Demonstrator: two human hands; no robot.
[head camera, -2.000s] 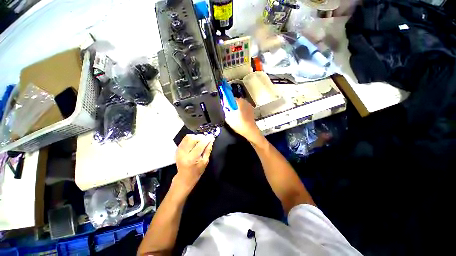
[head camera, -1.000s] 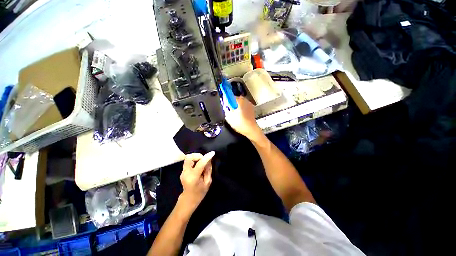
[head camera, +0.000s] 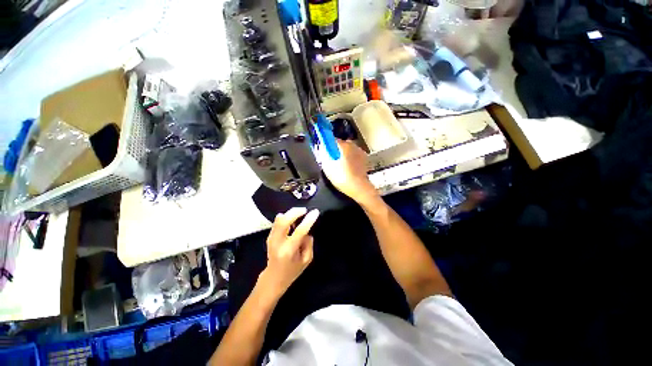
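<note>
The button sewing machine (head camera: 275, 93) stands in the middle, its small shiny clamp (head camera: 304, 189) at the front end of the head. Black cloth (head camera: 279, 204) lies under the clamp and runs over the table edge onto my lap. My left hand (head camera: 289, 246) is just in front of the clamp, above the cloth, thumb and finger apart with nothing visible between them. My right hand (head camera: 347, 170) is right of the clamp, against the lower end of the blue-handled tool (head camera: 327, 136). Its fingertips are hidden, so its grip cannot be told.
Right of the head are a cream button tray (head camera: 380, 127), a control panel (head camera: 339, 75), a black bottle (head camera: 323, 18) and clear plastic bags (head camera: 450, 75). Bagged black parts (head camera: 175, 171) and a white basket (head camera: 129, 154) are at left. A black garment heap (head camera: 586, 61) is far right.
My left hand has drawn back from the clamp, then moved slightly up and right, its fingers spreading. The clamp area and cloth corner now show. My right hand has stayed beside the head.
</note>
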